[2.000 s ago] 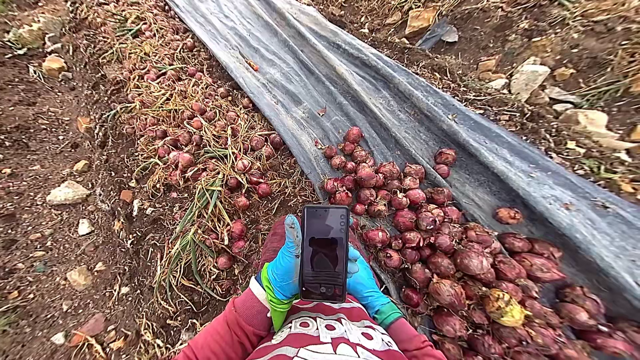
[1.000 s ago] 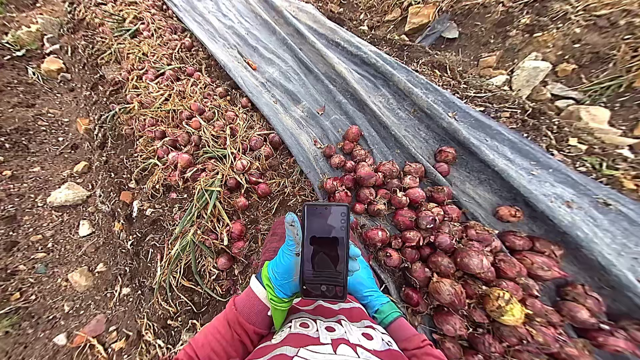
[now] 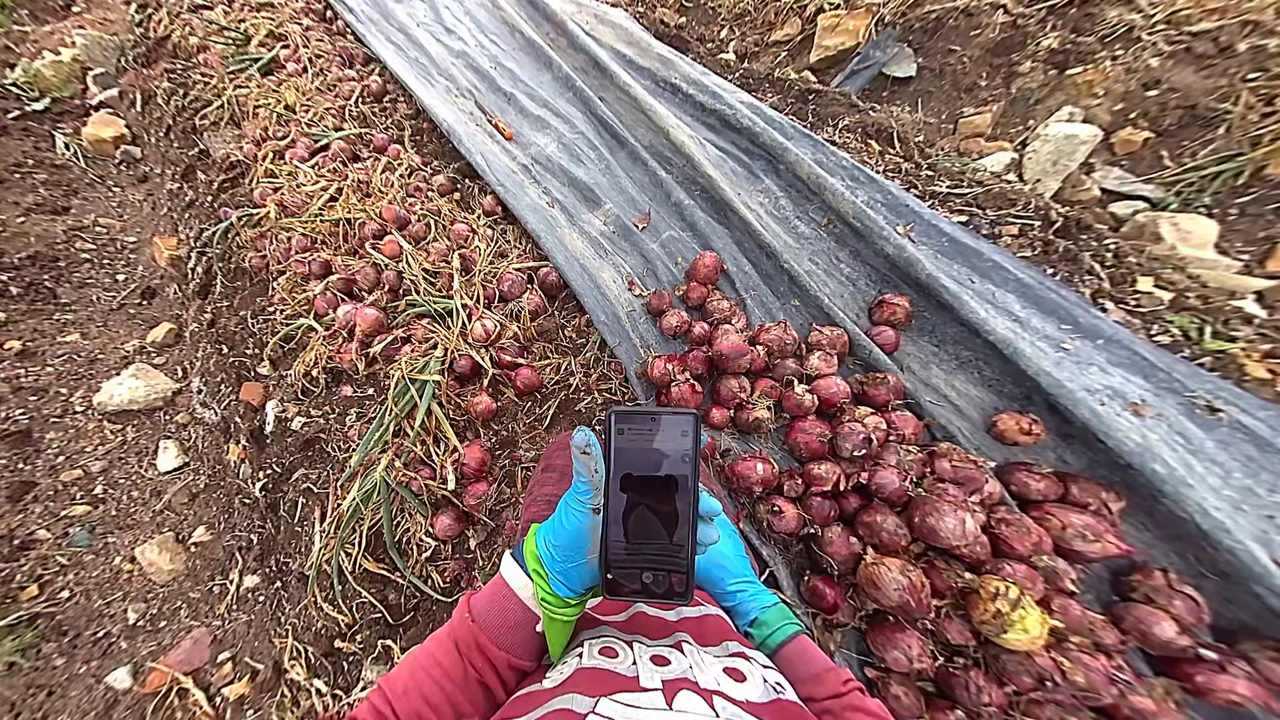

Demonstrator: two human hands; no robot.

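Note:
In the head view a dark smartphone (image 3: 650,505) stands upright between my two gloved hands, low in the middle. My left hand (image 3: 575,520), in a blue glove with a green cuff, grips its left edge, thumb pointing up. Along the right edge lies my right hand (image 3: 728,560), also blue-gloved, its fingers partly hidden behind the phone. Just right of the hands a heap of red onions (image 3: 880,525) rests on a grey plastic sheet (image 3: 600,160). One onion with yellow skin (image 3: 1008,612) lies among them.
More red onions with dry and green leaves (image 3: 400,300) lie on the soil to the left. Pale stones (image 3: 136,388) dot the brown earth there. Larger rocks (image 3: 1060,155) and dry stalks lie beyond the sheet at the upper right.

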